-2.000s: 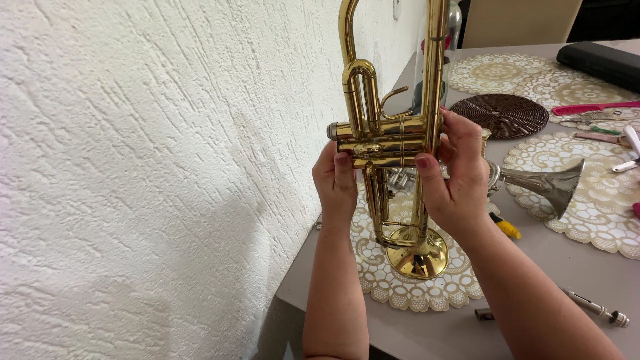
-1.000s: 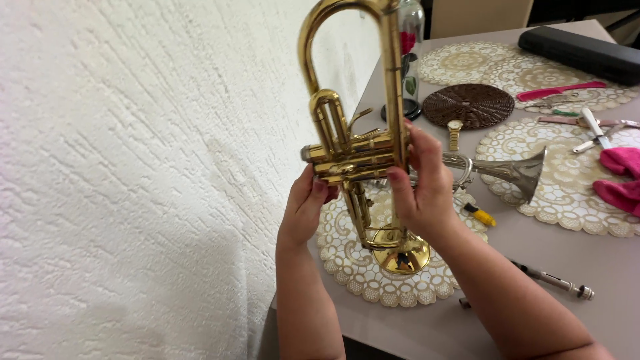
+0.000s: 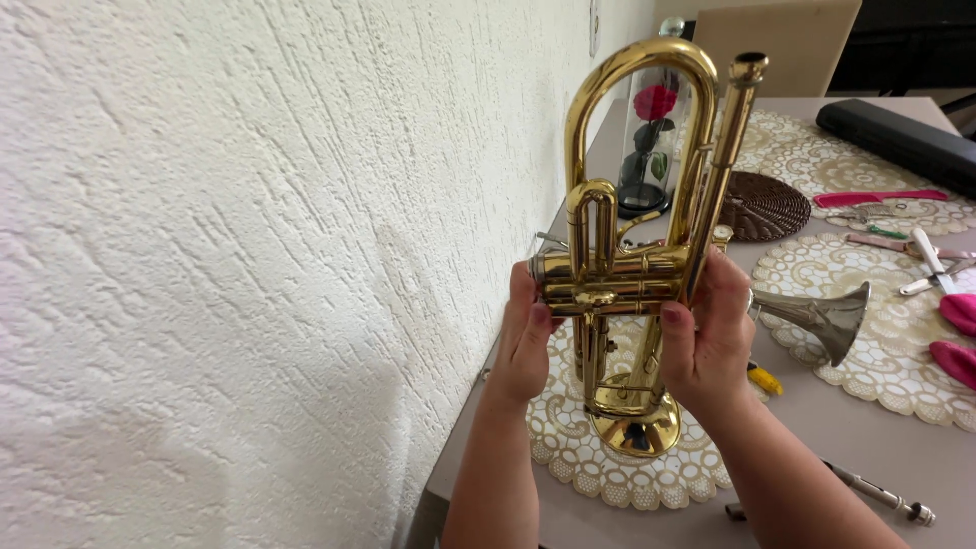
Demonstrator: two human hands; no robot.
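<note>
A brass trumpet [image 3: 610,288] is held upright between my two hands, its bell [image 3: 639,427] low over a lace-patterned placemat [image 3: 637,492] and its open-ended leadpipe [image 3: 736,114] pointing up. My left hand [image 3: 526,343] grips the left ends of the valve casings, thumb in front. On the right side my right hand [image 3: 713,335] closes around the tubing beside the valves, also with the thumb in front. Behind that hand lies a silver-coloured horn bell [image 3: 827,316] on another placemat. Whether the trumpet's bell touches the mat cannot be told.
A textured white wall [image 3: 267,267] stands close on the left. Behind the trumpet are a rose in a glass dome [image 3: 654,145] and a brown woven mat [image 3: 766,206]. Rightward lie a black case [image 3: 900,141], a pink comb [image 3: 877,198], a knife [image 3: 932,255] and a metal tube [image 3: 877,492].
The trumpet has tilted and turned in my hands, so that its top bend and open leadpipe end now show. Both hands keep their hold. The view has shifted somewhat.
</note>
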